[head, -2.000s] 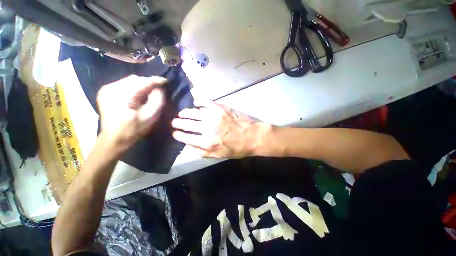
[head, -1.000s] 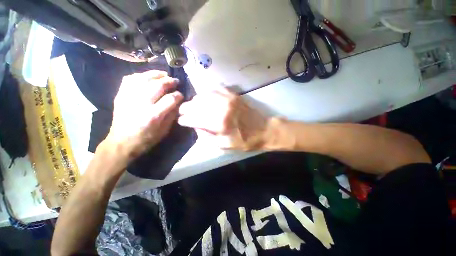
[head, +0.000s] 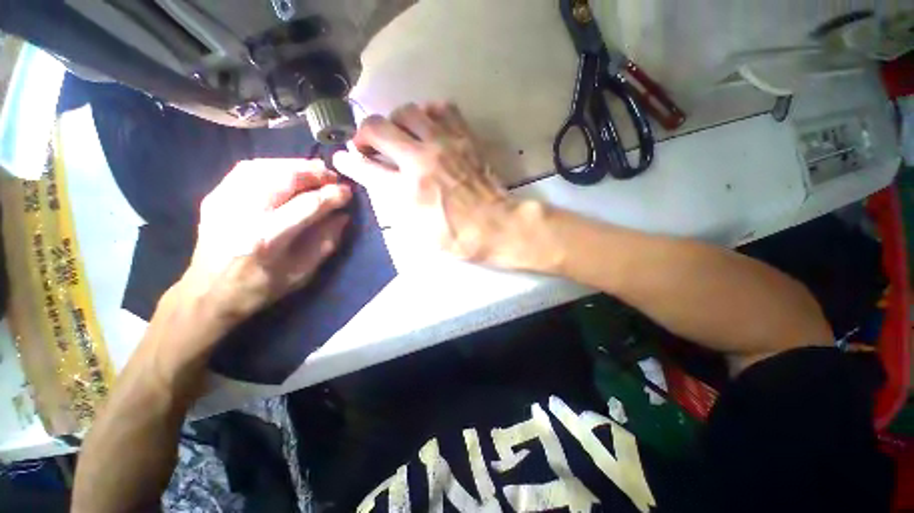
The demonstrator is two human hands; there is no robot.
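Observation:
A dark garment piece (head: 301,336) lies on the white machine table, its far part passing left of and under the sewing machine head (head: 150,55). My left hand (head: 276,230) lies on the cloth, its fingertips gathered at the cloth edge near the needle area. My right hand (head: 431,180) is at the right cloth edge, thumb and index finger together beside the ridged thumb nut (head: 330,118). Both hands' fingertips almost meet on the cloth. The needle and presser foot are hidden behind the nut and fingers.
Black-handled shears (head: 601,120) lie right of my right hand, with a red-handled tool (head: 653,95) beside them. Cardboard with yellow printed tape (head: 65,301) edges the table at left. A grey plastic bag (head: 205,466) hangs below the front edge.
My right hand has moved up from the near cloth to beside the needle area. My left hand has closed in on the cloth edge. The whole view has shifted slightly.

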